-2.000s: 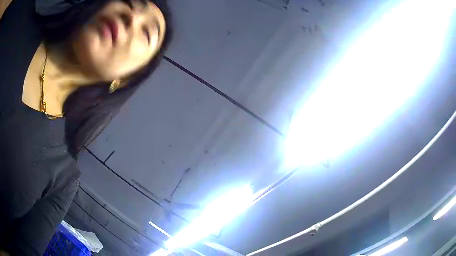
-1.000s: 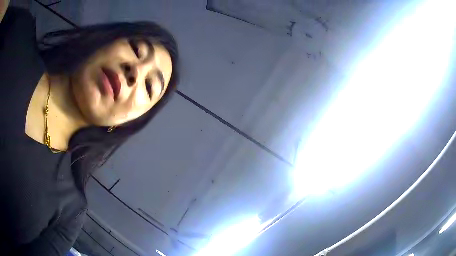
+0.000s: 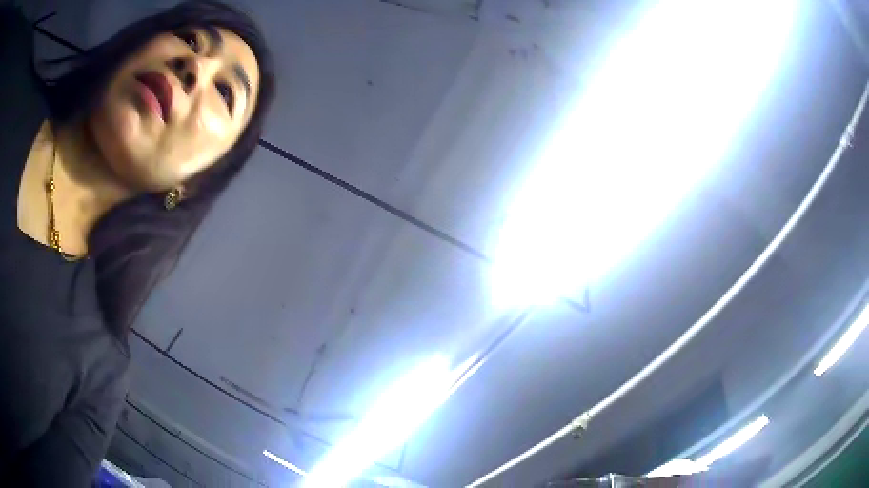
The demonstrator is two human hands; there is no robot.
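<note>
No hand and no work object shows in the head view. A person [image 3: 57, 372] in a dark top, with long dark hair and a gold-coloured necklace, fills the left side, nearest to the camera. The camera looks up at this person from below, tilted sideways. Neither my left hand nor my right hand is in the picture.
Bright tube lights [image 3: 648, 143] glare across the grey ceiling [image 3: 362, 114]. A pale pipe [image 3: 705, 315] curves down the right side. A blue edge with something whitish [image 3: 122, 477] shows at the bottom left.
The person's head and the ceiling lights have shifted left and up in the picture. More of the pipe and some things at the bottom edge now show.
</note>
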